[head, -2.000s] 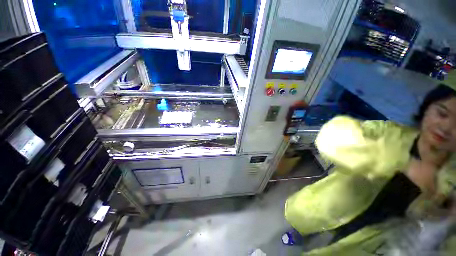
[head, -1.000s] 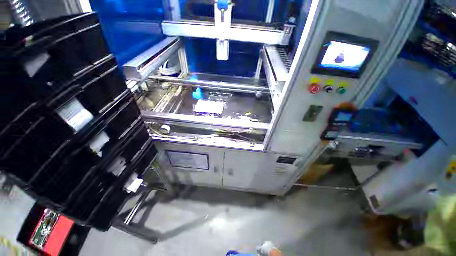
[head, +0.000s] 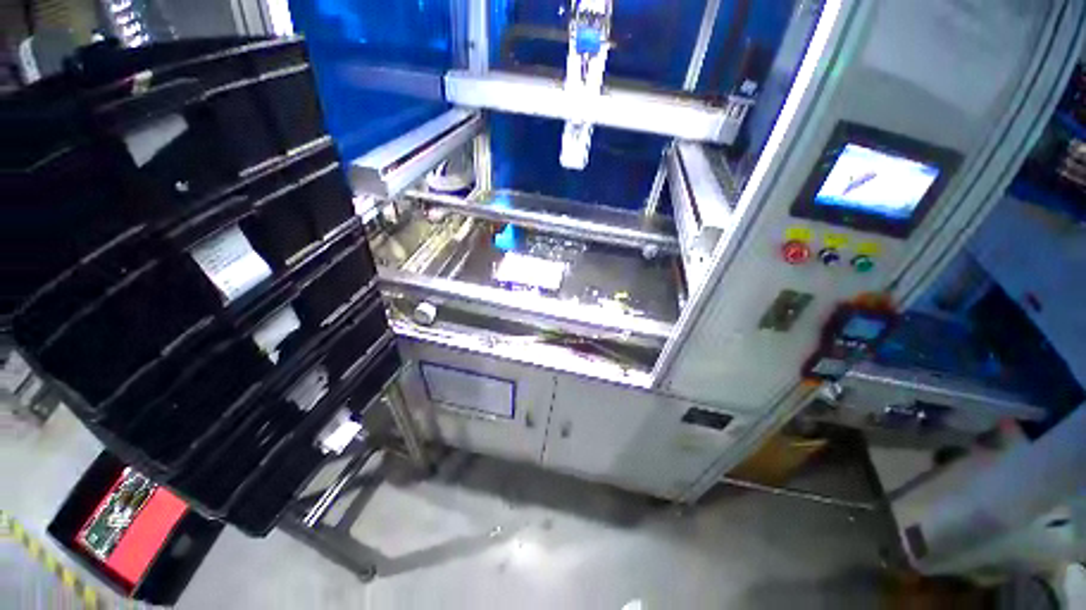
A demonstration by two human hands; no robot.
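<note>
No hand of mine is clearly in view; only a small pale patch shows at the bottom edge, too cut off to tell what it is. A tall stack of black totes (head: 131,280) with white labels stands at the left on a metal stand (head: 337,491). A pale machine (head: 595,435) with an open front is ahead. Inside it, a bright white piece (head: 530,272) lies between silver conveyor rails (head: 524,298). A black tote on the floor at the lower left holds a red-orange liner sheet (head: 145,542) and a green circuit board (head: 119,515).
The machine control panel (head: 875,182) is lit, above red, black and green buttons. A handheld device (head: 852,340) hangs on the machine's right side. Another pale machine part (head: 994,500) stands at the right. Yellow-black tape (head: 48,560) runs along the floor at the lower left.
The view has swung left, so the machine and totes sit further right. The person in the yellow-green smock has left the view. A pale hand and blue patch at the bottom edge have mostly gone.
</note>
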